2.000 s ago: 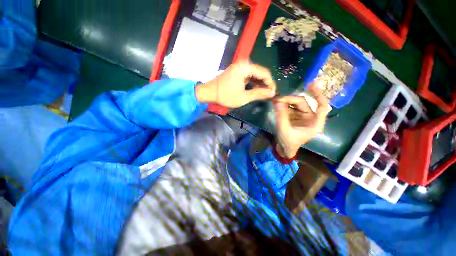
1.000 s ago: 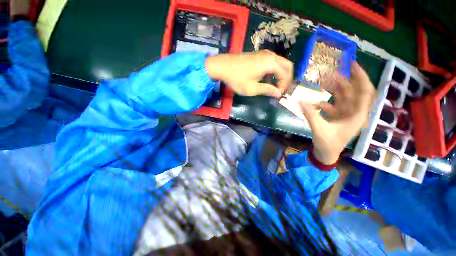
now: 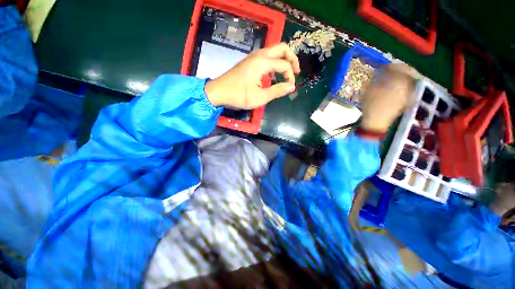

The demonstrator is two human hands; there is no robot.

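Observation:
My left hand (image 3: 254,79) is over the right side of the red frame (image 3: 273,28), thumb and index finger curled close together. Any small piece between the fingertips is too small to tell. The frame surrounds an open black tablet with a white battery (image 3: 217,61) and circuitry (image 3: 234,31) at its far end. My right hand (image 3: 388,99) is blurred, beside the right side of the blue bin (image 3: 340,70); its fingers and anything in them cannot be made out. The bin holds small beige pieces (image 3: 357,79). A pale card (image 3: 334,117) lies below the bin, with a thin dark tool (image 3: 340,133) at its edge.
A cream pile (image 3: 316,40) and dark specks (image 3: 311,82) lie between frame and bin. A white compartment tray (image 3: 386,163) with round dark parts is at right, beside tilted red frames (image 3: 460,148). Another red frame (image 3: 395,28) is at the back. Blue-sleeved people sit at both sides.
My hands have moved apart. My left hand has shifted left, and my right hand has moved away from the card towards the bin's right side. The card now lies uncovered.

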